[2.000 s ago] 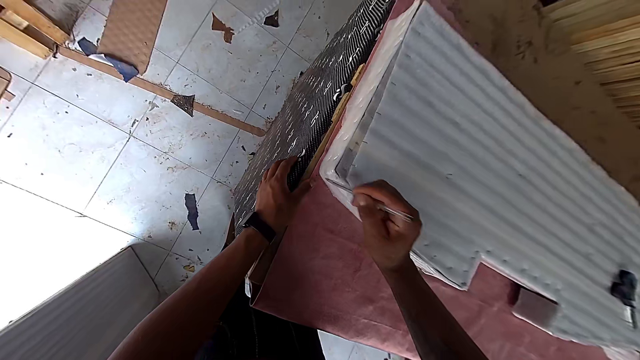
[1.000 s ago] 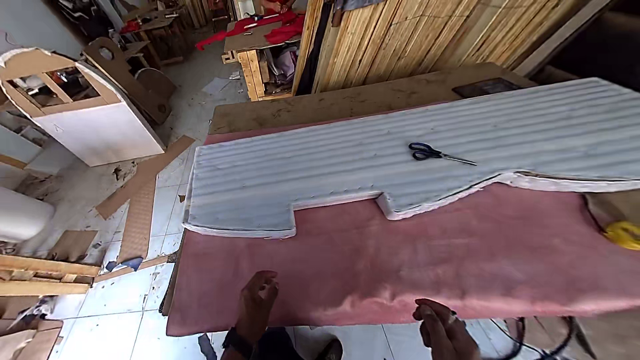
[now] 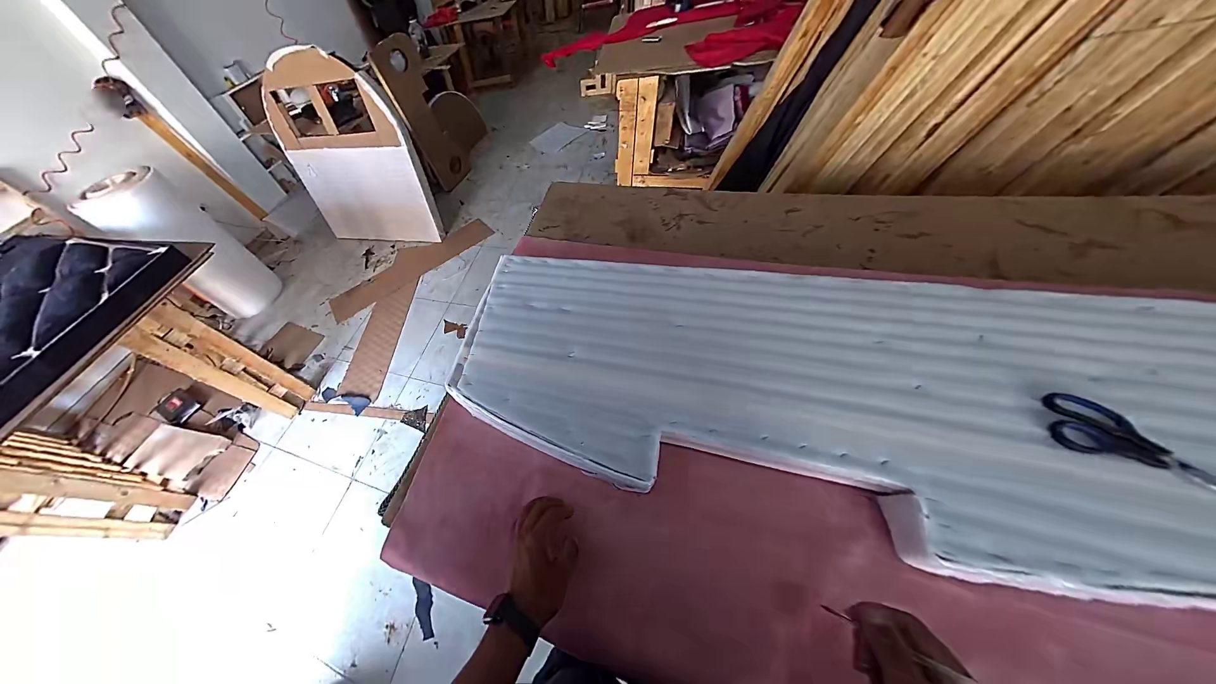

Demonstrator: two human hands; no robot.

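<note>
Pink fabric (image 3: pixel 722 551) lies over the worktable, and on it rests a white ribbed foam panel (image 3: pixel 760 351) with a notched near edge. My left hand (image 3: pixel 544 560), with a dark watch at the wrist, touches the fabric below the panel's left part and holds nothing visible. At the lower right, my right hand (image 3: pixel 898 641) holds a thin pointed tool over the fabric, its tip toward the left; its exact kind is unclear. Scissors with dark blue handles (image 3: pixel 1107 432) lie on the panel at the right.
Brown board (image 3: pixel 807 233) borders the far side of the fabric. Wooden planks (image 3: pixel 997 104) lean behind it. Cardboard strips (image 3: pixel 380 332) lie on the tiled floor. An arched panel (image 3: pixel 366 185) stands farther back, and a tufted dark piece (image 3: pixel 71 294) sits at left.
The view has swung widely since the oldest frame, where both hands were at the panel's corner. Compared with one second ago, my left hand is now down on the fabric.
</note>
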